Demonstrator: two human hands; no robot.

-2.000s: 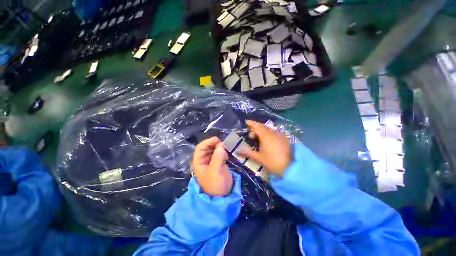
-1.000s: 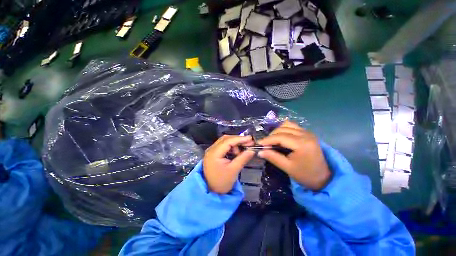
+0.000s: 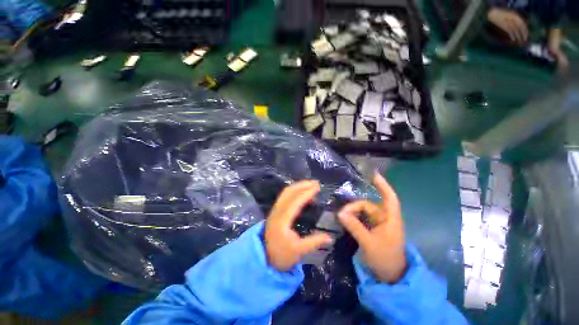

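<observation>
My left hand (image 3: pixel 293 225), bare, is over the clear plastic bag (image 3: pixel 159 222) with thumb and fingers apart and nothing seen between them. My right hand (image 3: pixel 381 235) is just right of it, thumb and index finger bent together at the tips; whether they pinch something small is too blurred to tell. A silver-grey rectangular module (image 3: pixel 327 221) shows between the hands, beside the right fingertips. Another pale module (image 3: pixel 317 256) lies below it, on the dark contents at the bag's right side.
A black tray (image 3: pixel 393 148) heaped with loose modules stands beyond the bag. Two overlapping module columns (image 3: pixel 470 235) lie at right, beside wrapped stacks. Small devices (image 3: pixel 242 59) and a yellow piece (image 3: pixel 261 111) lie behind the bag. Another person's hands (image 3: pixel 508 24) show top right; a blue sleeve is at left.
My hands have moved apart from the thin piece they held edge-on together, and my left fingers have opened. The view has tilted up, bringing another person's hands into the top right.
</observation>
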